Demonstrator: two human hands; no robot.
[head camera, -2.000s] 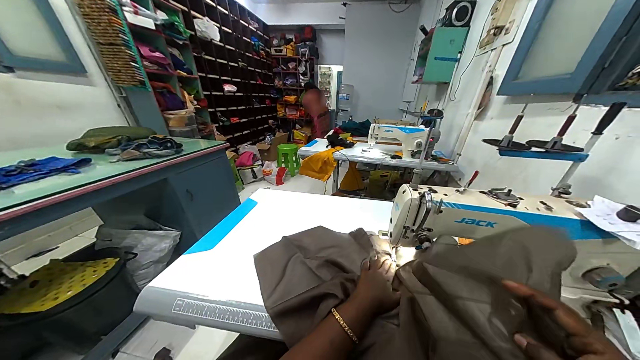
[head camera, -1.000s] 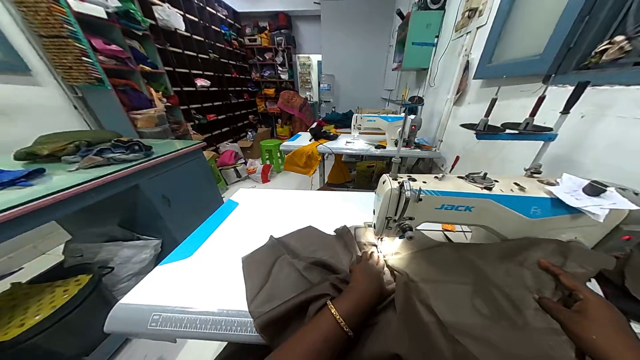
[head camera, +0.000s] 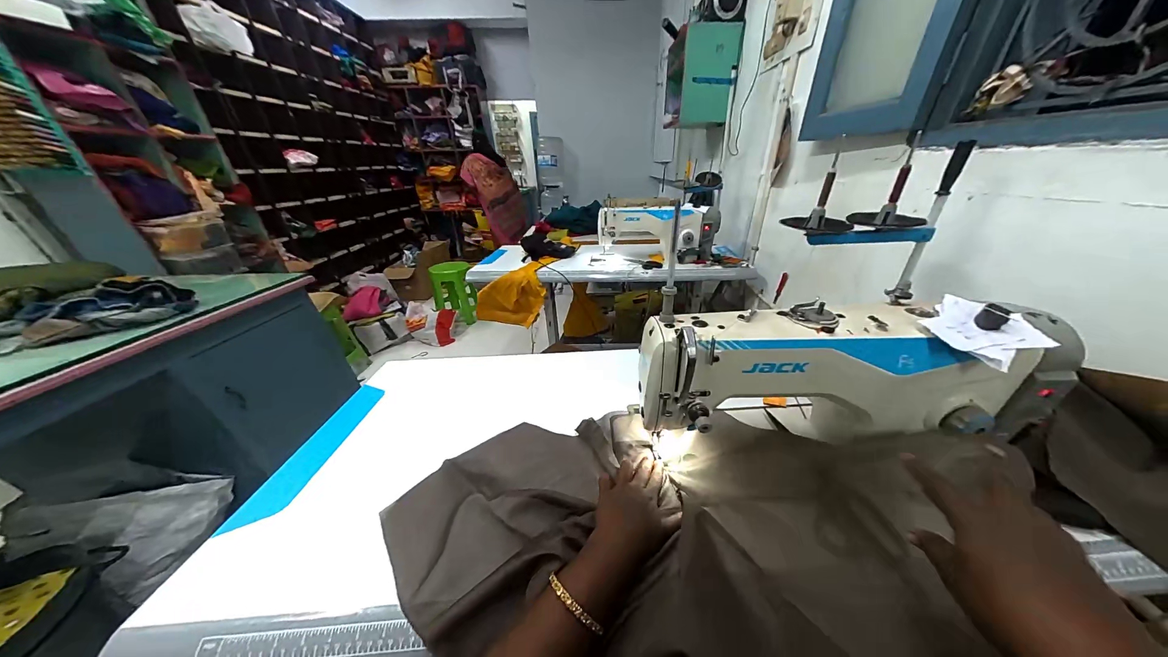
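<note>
A grey-brown cloth (head camera: 511, 529) lies spread over the white sewing table (head camera: 365, 511) and runs under the needle area of a Jack sewing machine (head camera: 821, 360), whose lamp lights the fabric. Close in front of the presser foot, my left hand (head camera: 634, 502) rests on the cloth with its fingertips pressing it; a gold bracelet circles the wrist. My right hand (head camera: 995, 538) is over the cloth on the right, below the machine's handwheel end, its thumb and fingers apart. Whether the right palm touches the fabric is unclear. The needle tip is hard to see in the glare.
Papers (head camera: 990, 333) lie on top of the machine, near a thread stand (head camera: 912, 233). A second sewing machine (head camera: 652, 228) stands beyond, with yellow cloth (head camera: 513, 294) hanging from its table. A person (head camera: 495, 196) bends near the shelves. On the left are a glass-topped counter (head camera: 237, 297) and a bag (head camera: 46, 593).
My right hand has changed position over the cloth, which lies flatter on the right than at first. My left hand stays by the needle area. The view has shifted.
</note>
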